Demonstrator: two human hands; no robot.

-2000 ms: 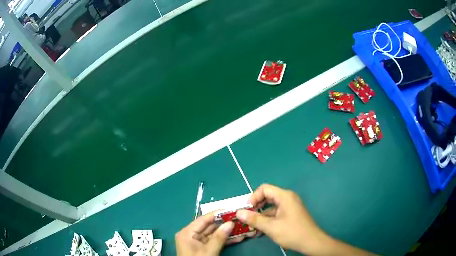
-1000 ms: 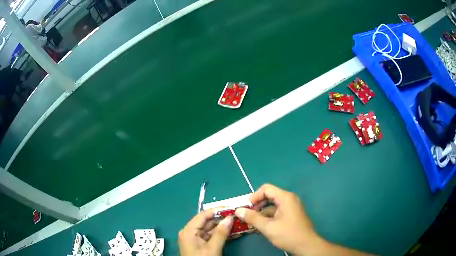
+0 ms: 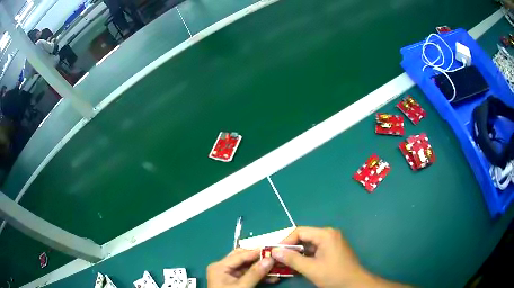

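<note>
My left hand (image 3: pixel 239 269) and my right hand (image 3: pixel 321 256) hold a red circuit board (image 3: pixel 280 270) between them at the bottom centre. A white panel edge (image 3: pixel 290 247) shows along the board's top side. Fingers and thumbs cover much of both, so how far they are joined cannot be told. A plain white card (image 3: pixel 265 239) lies on the bench just behind the hands. A slim pale pen-shaped tool (image 3: pixel 238 232) lies left of the card.
Several red boards (image 3: pixel 372 172) lie on the bench at right, beside a blue tray (image 3: pixel 451 128) with a cable, black block and black strap. White panels (image 3: pixel 175 277) lie at lower left. A board in a white shell (image 3: pixel 225 147) is on the green belt (image 3: pixel 169 118). People are at upper left.
The board in the white shell has moved left and down along the belt. The held board has tilted between my fingers, and a white edge now shows above it. The view has shifted slightly.
</note>
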